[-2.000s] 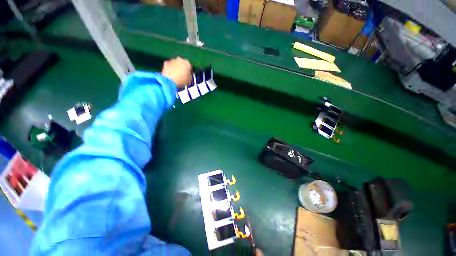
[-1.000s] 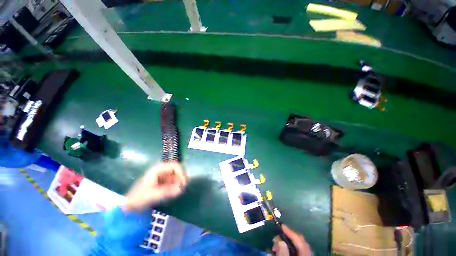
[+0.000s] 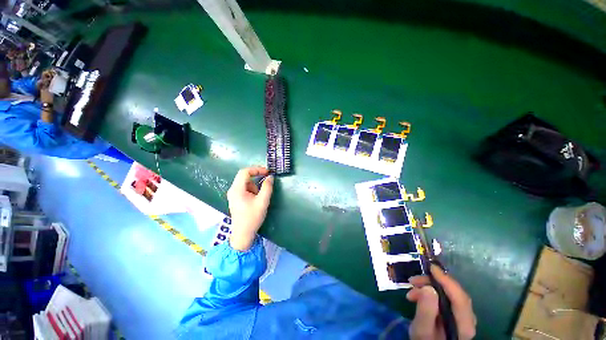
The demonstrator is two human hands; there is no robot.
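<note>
A white strip with dark LCD modules (image 3: 400, 244) and orange flex tails lies front centre. My right hand (image 3: 444, 307) holds the black soldering iron (image 3: 435, 269), its tip over the flex tails on the strip's right edge. A second strip of modules (image 3: 367, 144) lies just behind, tails pointing away. A long dark ridged row of leaded parts (image 3: 278, 126) lies to its left. My left hand (image 3: 248, 207) is at the row's near end, thumb and index finger almost together there. Whether they grip a part is too small to tell.
A single module (image 3: 189, 98) and a green and black spool holder (image 3: 151, 137) lie left. A pale metal post (image 3: 239, 33) stands behind the row. A black housing (image 3: 537, 154), translucent ring (image 3: 578, 229) and cardboard pad (image 3: 557, 295) are right. Another worker's blue sleeve (image 3: 50, 136) is far left.
My left hand has let go of the second strip, which now lies on the mat, and has come back to the ridged row's near end. My right hand with the iron has come further into view.
</note>
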